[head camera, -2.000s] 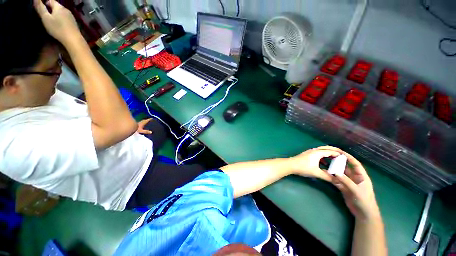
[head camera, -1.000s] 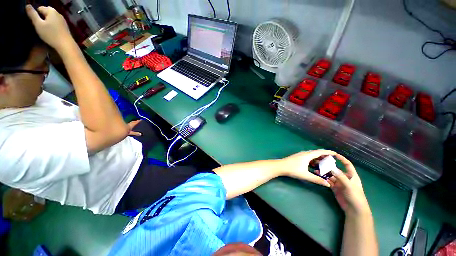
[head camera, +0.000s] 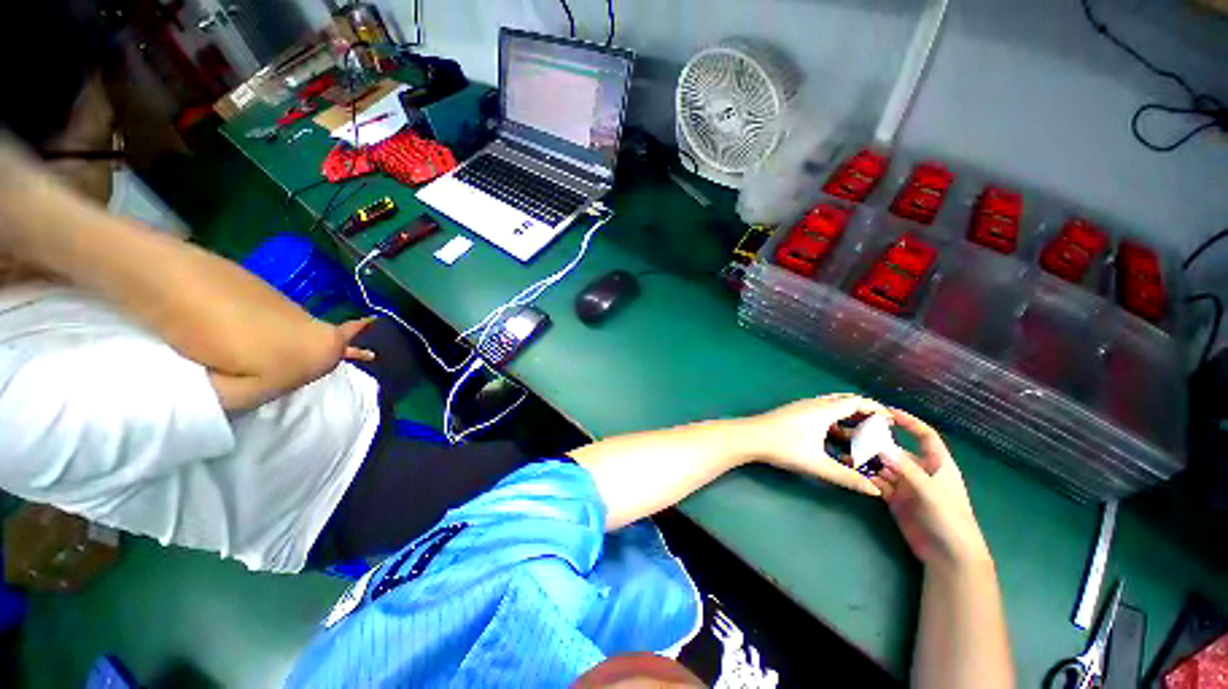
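A small flat battery (head camera: 873, 440) with a white face and a dark edge is held above the green mat at the right of centre. My left hand (head camera: 824, 438) reaches in from the left, fingers curved around the battery's far side and thumb below it. My right hand (head camera: 927, 487) comes up from the bottom right and holds the battery from the other side. Both hands meet around it. The fingers hide part of the battery, and its label cannot be read.
Stacked clear trays (head camera: 963, 364) with red pieces stand behind my hands. Scissors (head camera: 1098, 653) and a pale strip (head camera: 1098, 565) lie at right. A mouse (head camera: 606, 295), cabled keypad phone (head camera: 512, 337), laptop (head camera: 519, 202) and fan (head camera: 734, 115) are left. A person sits left.
The view has shifted slightly, moving bench items left in the picture. My hands still hold the battery together. The neighbour's raised arm has swung down and left, and the head has moved left.
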